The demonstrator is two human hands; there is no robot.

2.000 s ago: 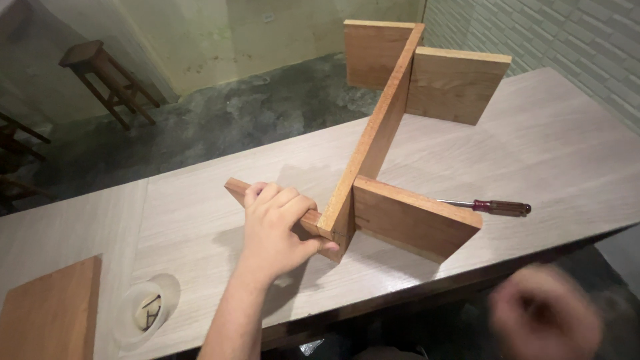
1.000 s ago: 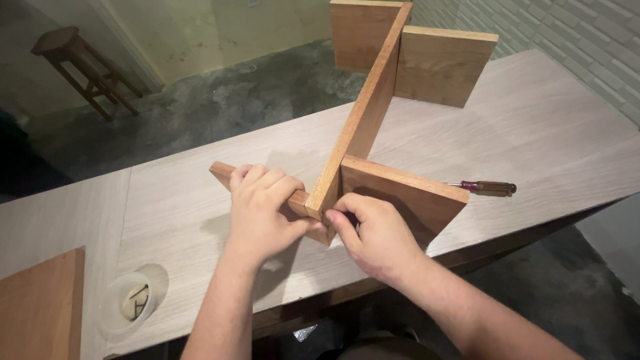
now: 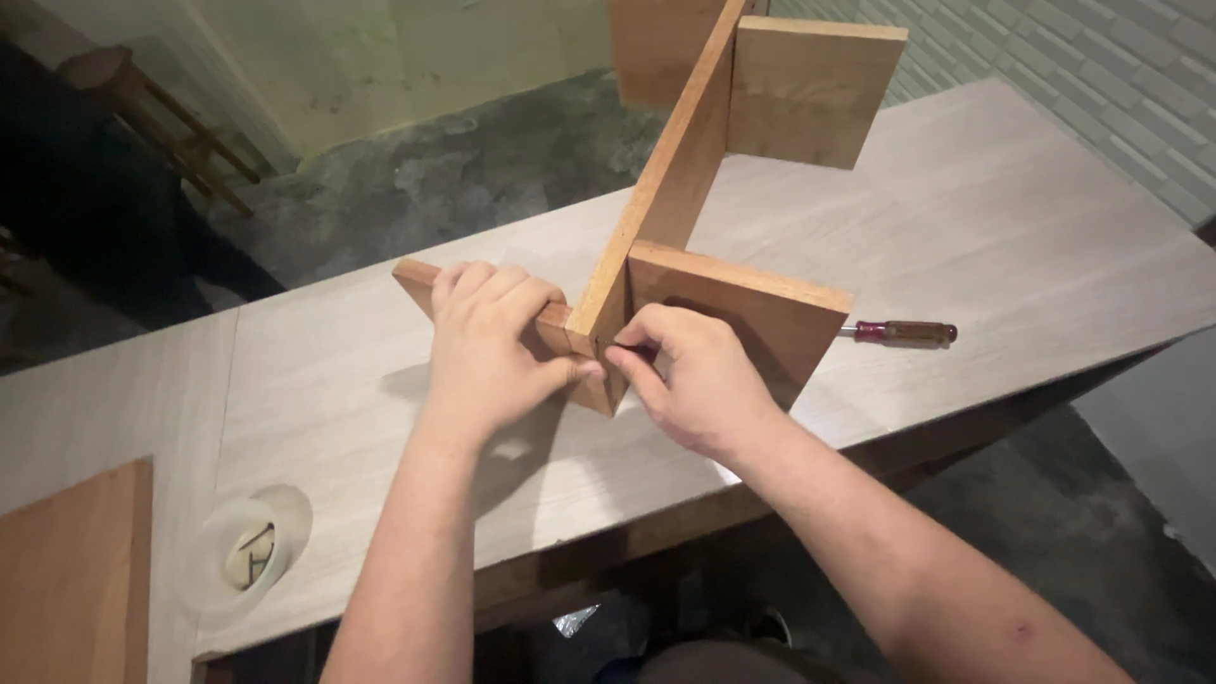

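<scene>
A wooden frame (image 3: 665,180), made of a long upright board with shorter boards across it, stands on the light table. My left hand (image 3: 494,342) grips the short board (image 3: 415,275) at the near left, its thumb on the face by the corner. Between thumb and forefinger, my right hand (image 3: 693,375) pinches a small dark screw (image 3: 608,344) against the long board's near end. Beside that hand stands another short board (image 3: 750,313). Behind it lies a screwdriver (image 3: 904,332) with a brown and red handle, its tip hidden by the board.
A round translucent dish (image 3: 195,570) holding several screws sits at the lower left of the table (image 3: 323,380). Left of it lies a flat wooden board (image 3: 76,570). Across the floor is a wooden stool (image 3: 142,114), partly covered by a person in dark clothing (image 3: 85,190).
My right hand has come in from the lower right to the frame's near corner. My left hand has kept its grip. A person in dark clothing has come into view at the left.
</scene>
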